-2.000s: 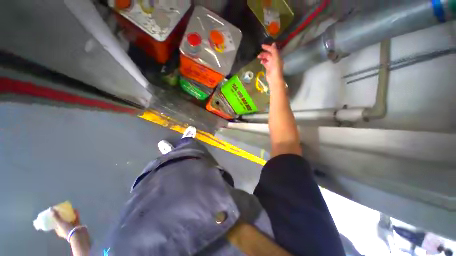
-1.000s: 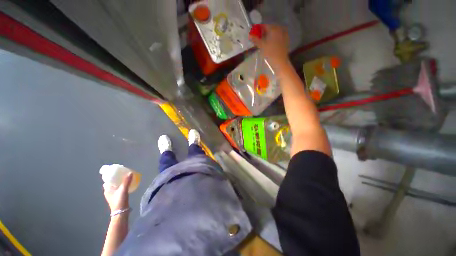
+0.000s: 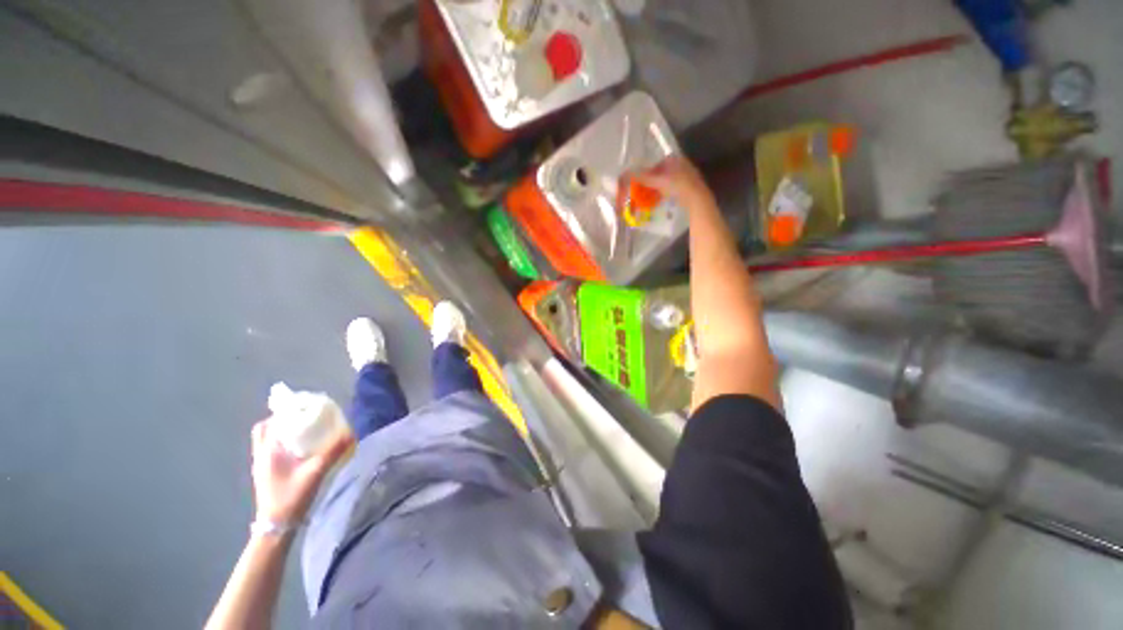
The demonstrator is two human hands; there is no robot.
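Note:
My left hand (image 3: 293, 465) is low at the left, closed around a crumpled white wiping paper (image 3: 308, 422); the bottle with it is mostly hidden. My right hand (image 3: 671, 185) is stretched out over the middle square adhesive can (image 3: 600, 228), its fingers on the orange cap (image 3: 643, 197) beside the yellow handle. This can has a silver top, orange side and a dark open hole (image 3: 581, 177) near one corner. A red cap (image 3: 563, 55) lies on the silver top of the adhesive can behind it.
A green-labelled can (image 3: 612, 342) stands nearer me. A yellowish can (image 3: 800, 185) with orange caps is at the right. A thick grey pipe (image 3: 985, 388) and a red-handled tool (image 3: 936, 250) are at the right. A grey panel is at the left.
My right hand has set down the red cap on the rear can and moved to the middle can's orange cap. My left hand still holds the white paper, now turned slightly.

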